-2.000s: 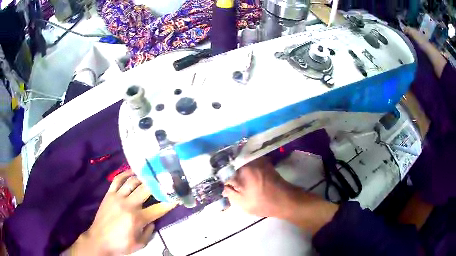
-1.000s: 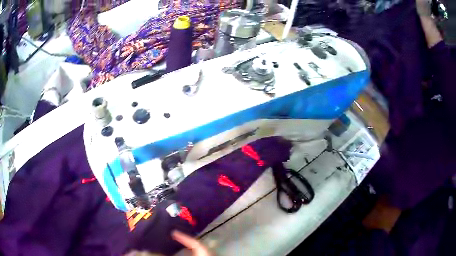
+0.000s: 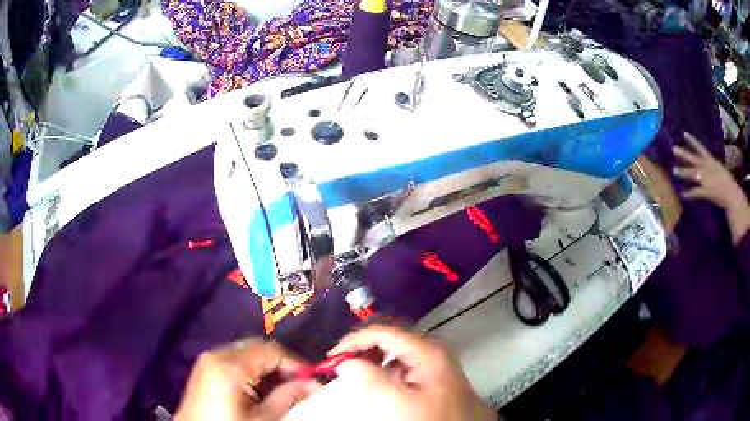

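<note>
My left hand point(image 3: 238, 382) and my right hand point(image 3: 403, 374) are together at the bottom, in front of the needle area, blurred. Between their fingers they hold a small bright red frog fastener point(image 3: 325, 366). The dark purple garment panel point(image 3: 123, 288) lies under the machine head and spreads left. Red frog fasteners point(image 3: 439, 266) sit in a row along its edge right of the needle. A small red piece point(image 3: 200, 244) lies on the panel at left. The presser foot area point(image 3: 354, 288) of the white sewing machine point(image 3: 444, 140) is just beyond my hands.
Black-handled shears point(image 3: 539, 288) lie on the white table point(image 3: 493, 362) at right. A purple thread cone point(image 3: 366, 41) and patterned fabric point(image 3: 271, 49) are behind the machine. Another person's hand point(image 3: 714, 177) is over dark purple cloth at far right.
Both hands were at the needle, then mostly low and out of view; now they are together with a red fastener between them. The fastener row came into view. The other person's hand has moved lower.
</note>
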